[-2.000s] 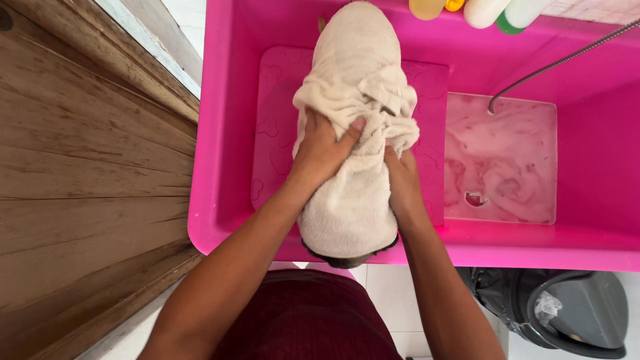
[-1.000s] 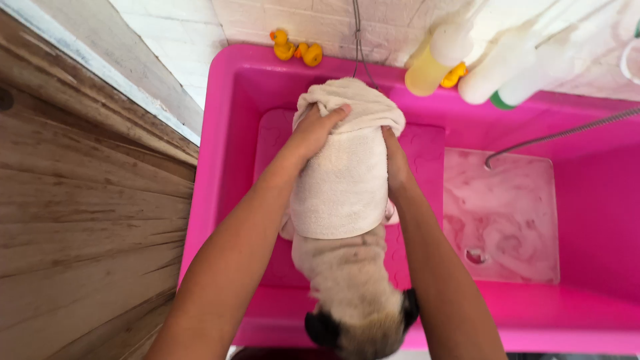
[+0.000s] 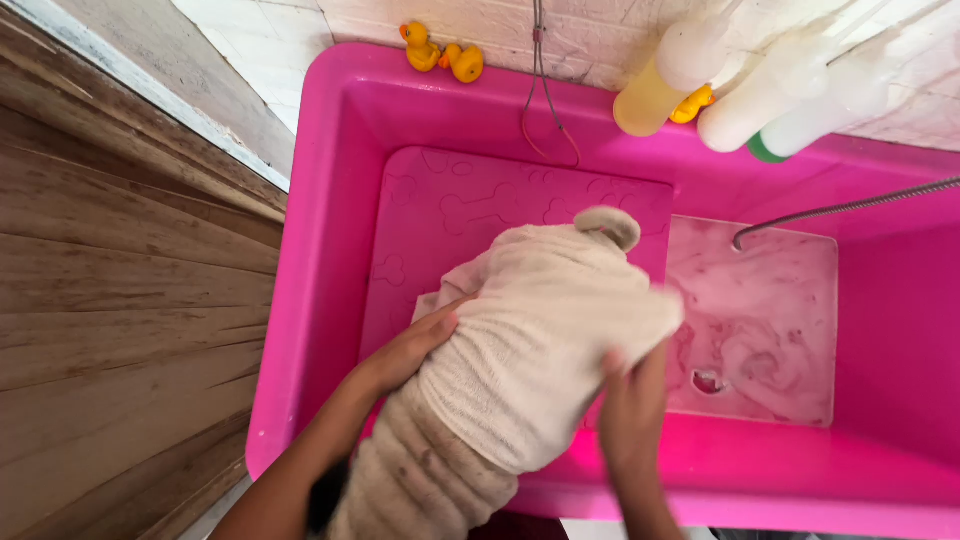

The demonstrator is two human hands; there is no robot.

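A pug-like dog (image 3: 427,465) with wrinkled fawn fur stands on the raised pink platform of a tub, its front toward the bottom of the view. A cream towel (image 3: 525,322) is wrapped over its back and hindquarters, with the curled tail (image 3: 611,225) showing at the far end. My left hand (image 3: 420,341) rests on the towel at the dog's left-hand side in the view, thumb on the cloth. My right hand (image 3: 634,390), blurred, has a raised corner of the towel at its fingers on the other side. The dog's head is mostly hidden by my left arm.
The pink tub (image 3: 322,247) has a lower basin with cloudy water (image 3: 750,322) at right, where a metal hose (image 3: 847,206) ends. Rubber ducks (image 3: 465,64), bottles (image 3: 637,101) and a hanging cable loop (image 3: 551,112) line the back rim. Wooden boards (image 3: 135,300) stand at left.
The towel has gone from bunched around the dog to spread over its back. The dog's body now lies at a slant, and my hands have moved from the towel's far end to its sides.
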